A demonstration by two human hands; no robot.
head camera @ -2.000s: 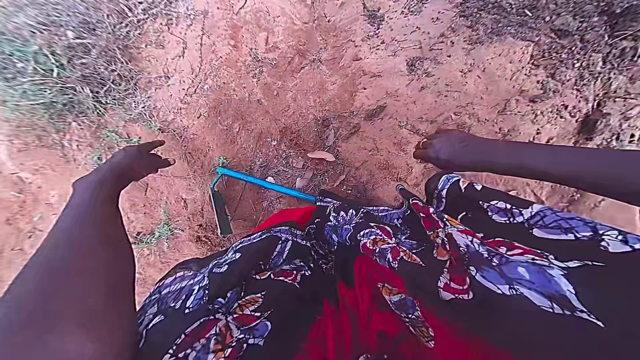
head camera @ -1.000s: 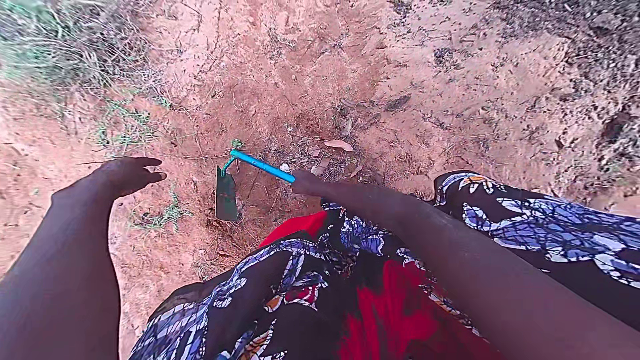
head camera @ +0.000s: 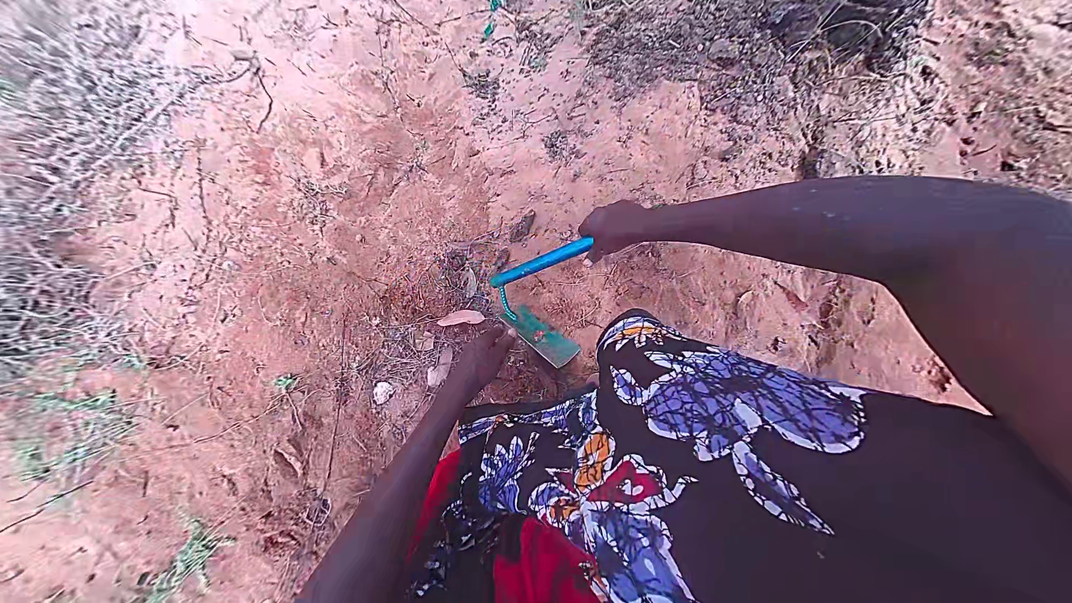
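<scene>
My right hand point(head camera: 615, 230) grips the end of the blue handle of a small hand hoe point(head camera: 543, 263). A curved neck joins the handle to the hoe's flat green metal blade point(head camera: 546, 337), which lies low over the soil beside the patterned cloth. My left hand point(head camera: 487, 356) is down by the ground, its fingertips at the near left edge of the blade. Whether they touch the blade or grasp anything cannot be told. A pale dry leaf point(head camera: 461, 317) lies just beyond these fingers.
Reddish bare soil point(head camera: 335, 218) with twigs spreads around the hands. Dry brush point(head camera: 50, 209) stands at the left, dark plant litter point(head camera: 695, 50) at the top. A whitish lump point(head camera: 383, 392) lies left of my left wrist. Patterned cloth point(head camera: 737, 410) covers my lap.
My right hand, empty two seconds ago, took hold of the hoe's handle, which lay against the cloth. My left hand has come from the far left to beside the blade. The view has shifted.
</scene>
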